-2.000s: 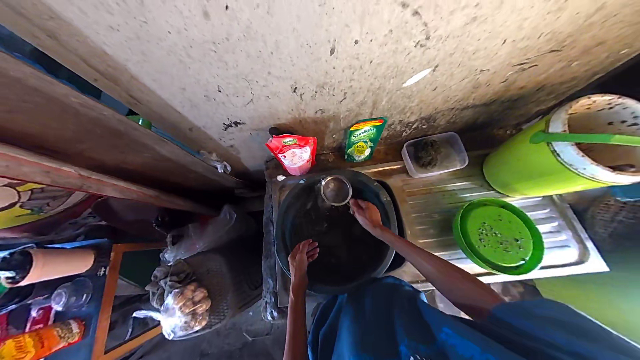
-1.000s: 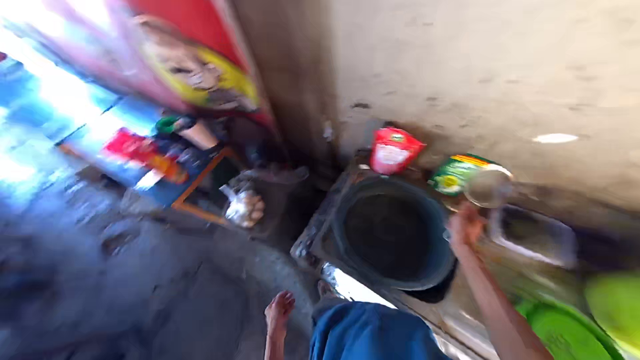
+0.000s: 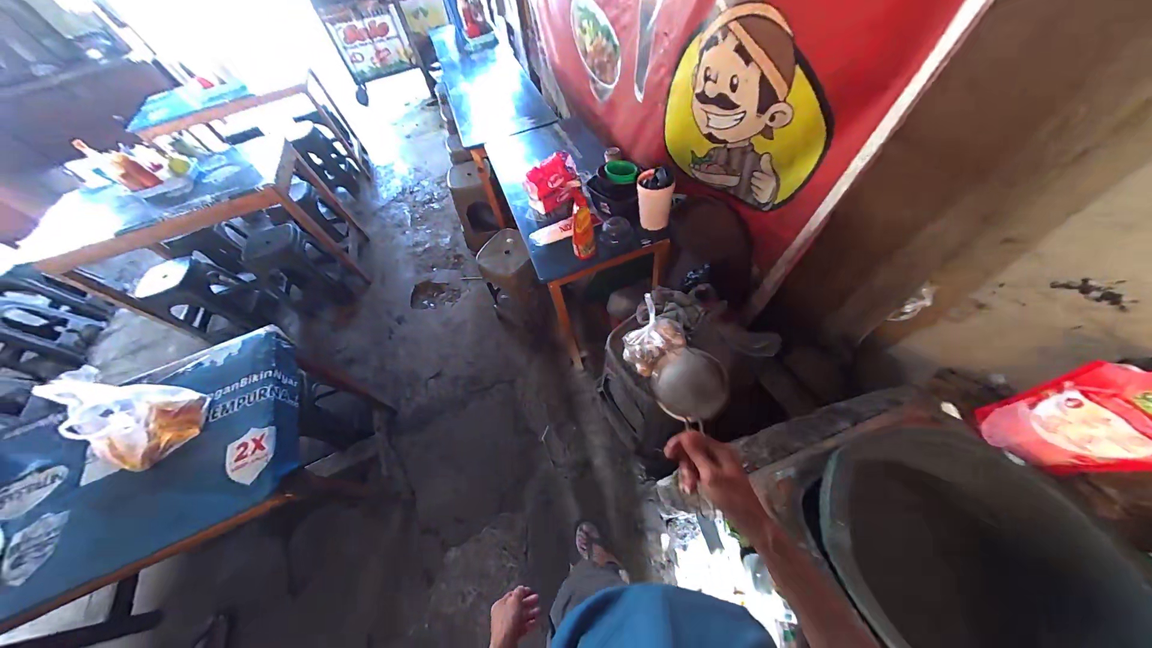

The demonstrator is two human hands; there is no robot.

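My right hand (image 3: 706, 463) grips the handle of a round wire-mesh strainer (image 3: 689, 385), held up in front of a plastic bag of round brownish items (image 3: 650, 344). That bag rests on a dark container beyond the strainer. At the bottom of the view my left hand (image 3: 515, 615) hangs low over the floor, fingers loosely bent and nothing seen in it. A large dark round basin (image 3: 981, 540) stands at the lower right, beside my right forearm. Behind the basin lies a red pouch (image 3: 1071, 418) against the wall.
A narrow table (image 3: 585, 261) ahead carries a sauce bottle, red packets and a beige cup. Plastic stools (image 3: 507, 261) line it. On the left, a blue-covered table (image 3: 243, 405) holds a plastic bag (image 3: 135, 423). More tables and stools stand farther back. My foot (image 3: 589, 543) is on the concrete floor.
The view has swung strongly left, from the sink to the room. The strainer, earlier over the basin in my right hand, is now left of it. My left hand has left the basin.
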